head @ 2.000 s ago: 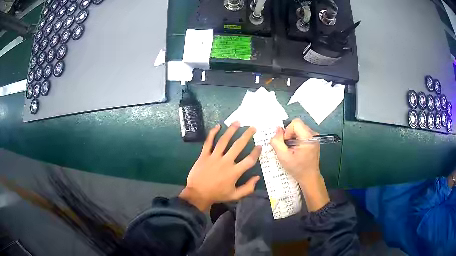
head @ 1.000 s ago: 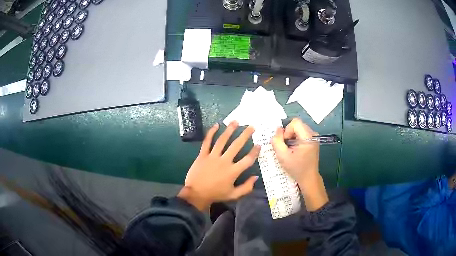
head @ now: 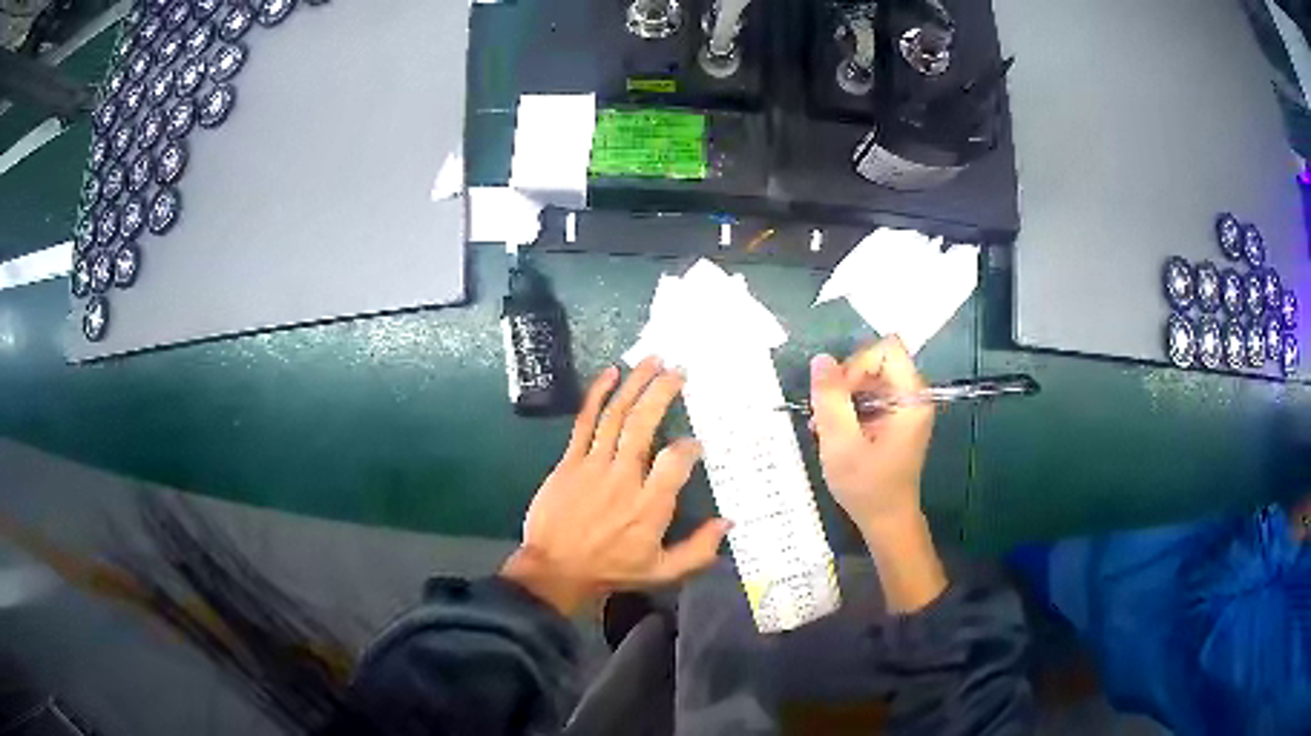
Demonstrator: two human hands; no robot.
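A long narrow record slip [head: 766, 503] with rows of marks and a yellowish patch at its lower end lies on the green bench, its lower end past the bench's front edge. My left hand [head: 615, 489] lies flat with fingers spread, its fingertips at the slip's left edge. My right hand [head: 877, 446] holds a thin dark and clear pen [head: 966, 390], its tip at the slip's right edge. Crumpled white wipes [head: 709, 305] lie at the slip's upper end. Another white wipe [head: 920, 288] lies behind my right hand.
A small black bottle [head: 535, 350] stands or lies left of the slip. The black fixture [head: 805, 166] with a green label [head: 650, 144] is behind. Grey parts boards [head: 338, 173] with round parts [head: 173, 161] flank it. A person's blue sleeve [head: 1193, 618] is at lower right.
My right hand has moved right, off the slip, with the pen. The slip and upper wipes have shifted slightly left, uncovering more rows. My left hand has shifted slightly, its fingers closer together.
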